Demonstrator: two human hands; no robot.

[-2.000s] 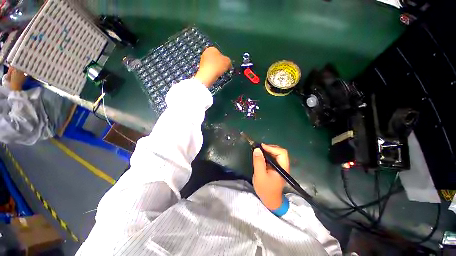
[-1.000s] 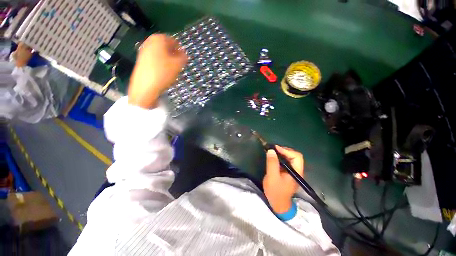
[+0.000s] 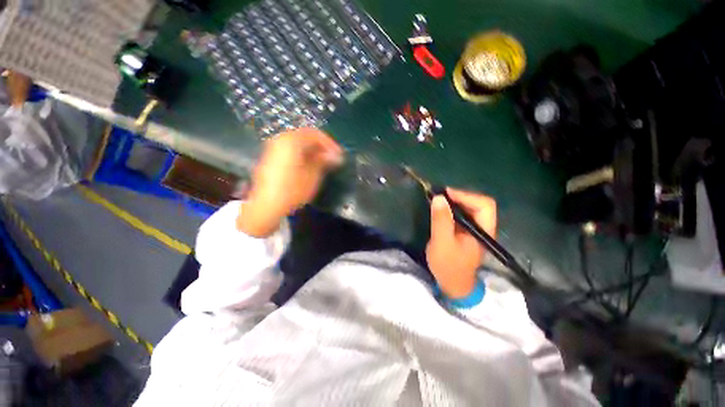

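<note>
My right hand (image 3: 463,238) holds the black soldering iron (image 3: 486,241) like a pen, its thin tip pointing up-left over the mat. My left hand (image 3: 292,176) is blurred at the near edge of the clear blister tray (image 3: 298,60); its fingers are bent together, and I cannot tell whether they hold anything. A tiny shiny piece (image 3: 381,180) lies on the mat between the hands, left of the iron tip. A loose pile of small wired components (image 3: 418,123) lies beyond the tip.
A yellow tin (image 3: 491,67) stands right of a red oval item (image 3: 428,61) and a small metal-and-blue item (image 3: 420,30). The black soldering station (image 3: 560,111) and cables are at right. A green-black cylinder (image 3: 137,63) and perforated board (image 3: 63,40) are at left. Another person's sleeve (image 3: 36,147) shows far left.
My left hand has moved from over the blister tray to its near edge, closer to my body. My right hand still holds the soldering iron. The view has shifted, so bench items sit higher.
</note>
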